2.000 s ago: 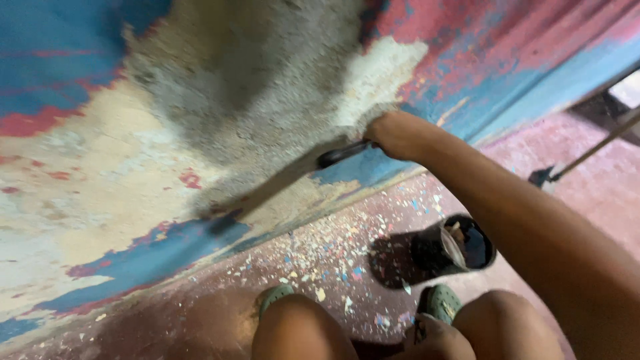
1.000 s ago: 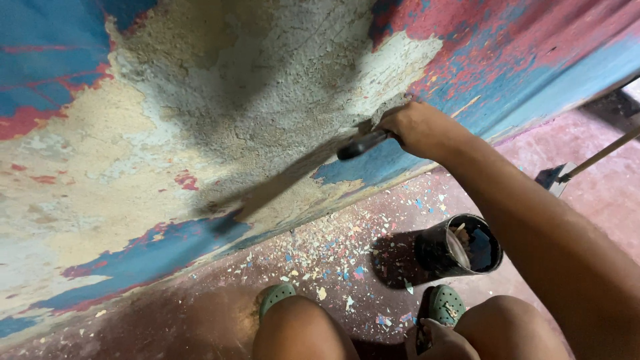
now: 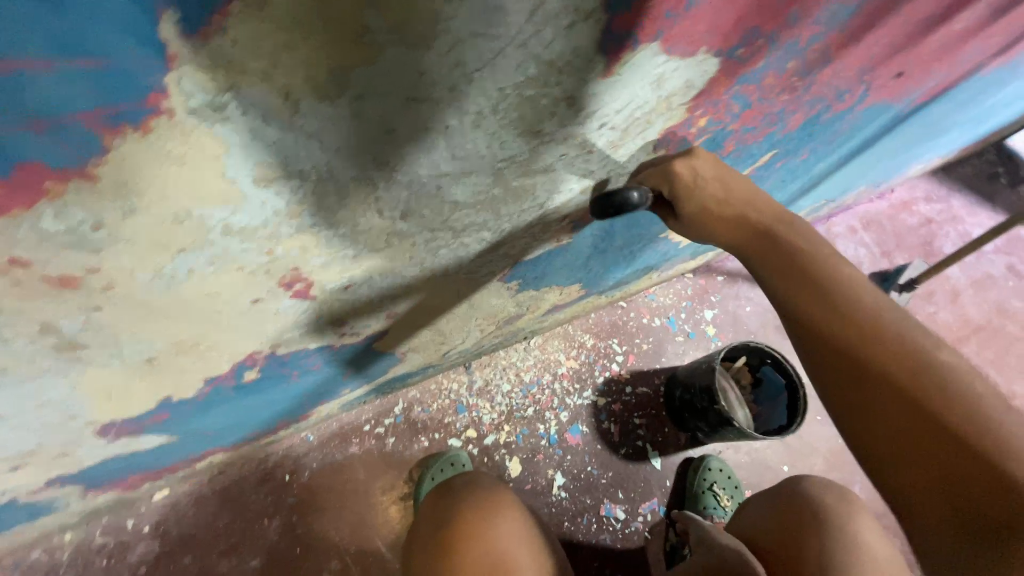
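My right hand (image 3: 692,196) grips a black-handled scraper (image 3: 620,202) against the lower part of a painted wall (image 3: 496,184). The rounded handle end points left; the blade is mostly hidden by the hand and shadow. Around it the wall shows rough grey and cream patches between blue and red paint, some of it ragged at the edges. What appears to be my left hand (image 3: 716,552) is low between my knees, partly cut off by the frame, beside something dark; its grip is unclear.
A black bucket (image 3: 692,400) with dark liquid and a pale object inside stands on the reddish floor, right of many paint flakes (image 3: 520,400). My green clogs (image 3: 714,488) are close by. A long-handled tool (image 3: 972,248) lies toward the right edge.
My right hand has moved slightly up and to the right along the wall, with the scraper still in it. The bucket has not plainly moved.
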